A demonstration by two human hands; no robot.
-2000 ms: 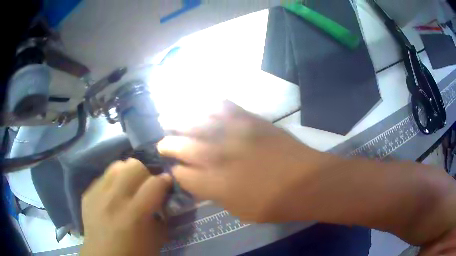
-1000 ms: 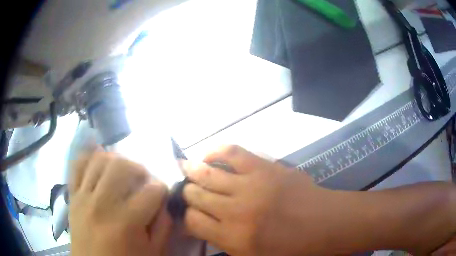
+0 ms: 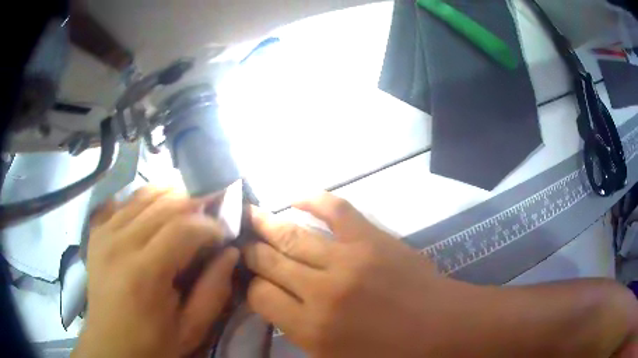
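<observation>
My left hand (image 3: 150, 259) and my right hand (image 3: 329, 273) are close together at the lower left, just below the grey cylindrical block (image 3: 203, 150) beside the needle area. Both hands pinch a small dark grey fabric piece (image 3: 244, 241) between them. A bright, pale pointed tip (image 3: 231, 206) stands up between the fingers. Greyish fabric (image 3: 245, 334) hangs below the hands. The fingers hide most of the piece, and the needle and presser foot cannot be made out.
Stacked dark grey cut pieces (image 3: 483, 126) lie right of the machine, with a green-handled tool (image 3: 472, 35) on them. Black-handled shears (image 3: 600, 150) lie further right. The ruler strip (image 3: 518, 220) runs along the front edge. A curved metal lever (image 3: 91, 178) is at left.
Since two seconds ago, my hands have drawn back from the needle area with the fabric. The dark grey fabric spread at the left has mostly gone from view. The camera view has shifted.
</observation>
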